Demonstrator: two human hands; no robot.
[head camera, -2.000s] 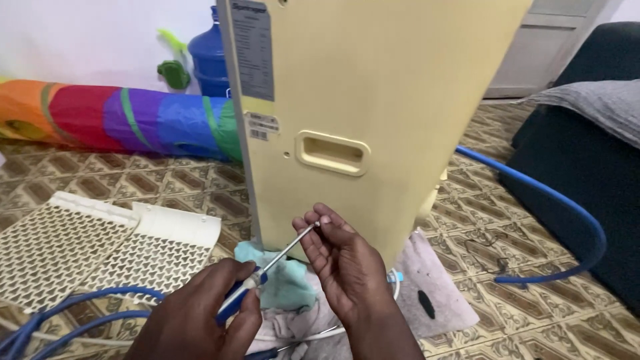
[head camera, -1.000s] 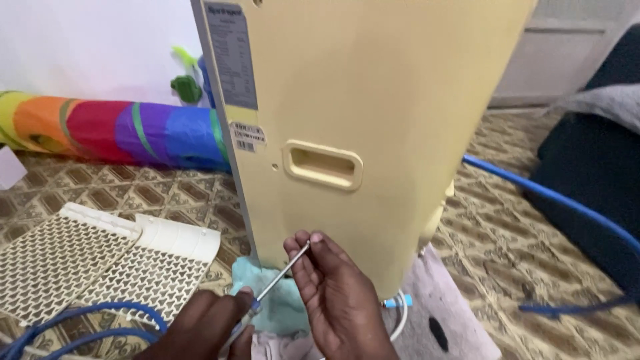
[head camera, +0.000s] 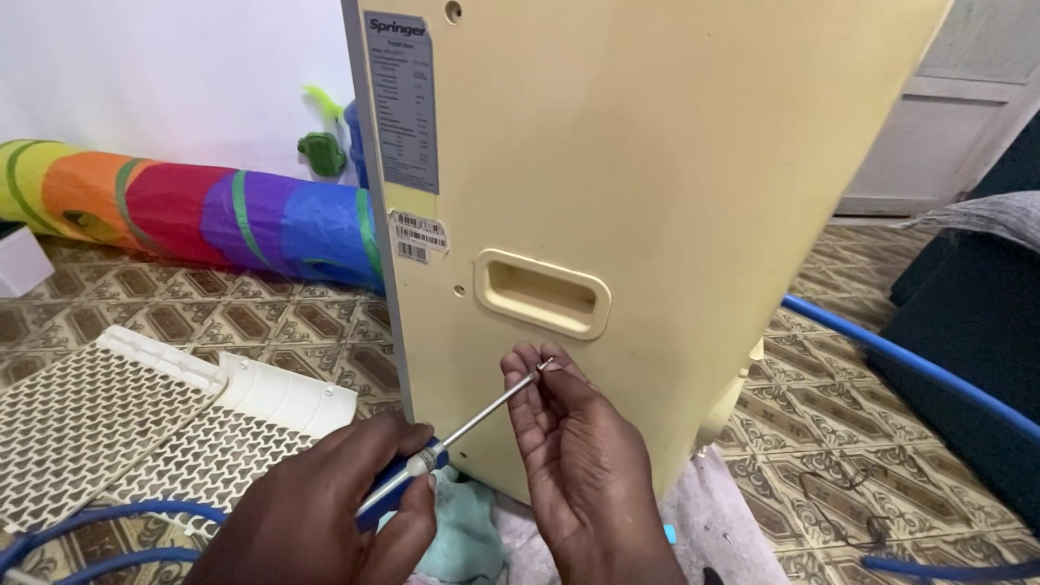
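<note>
My left hand (head camera: 333, 496) holds a screwdriver (head camera: 479, 418) by its blue and clear handle, the metal shaft slanting up to the right. At its tip a small screw (head camera: 547, 364) is pinched between the thumb and fingers of my right hand (head camera: 581, 455), palm turned toward me. Both hands are in front of a cream Springer portable air conditioner (head camera: 650, 203), below its recessed handle (head camera: 543, 294). Screw holes show in the panel, one of them left of the recess (head camera: 459, 290).
Cream plastic grilles (head camera: 106, 422) lie on the patterned floor at left, near a blue hose (head camera: 138, 510). A rainbow play tunnel (head camera: 187, 211) runs along the wall. A teal cloth (head camera: 463, 528) and a pale mat (head camera: 715, 520) lie below. Another blue hose (head camera: 918, 357) curves at right.
The view has shifted slightly. Both hands stay in front of the panel, the screwdriver tip still at the fingers of my right hand.
</note>
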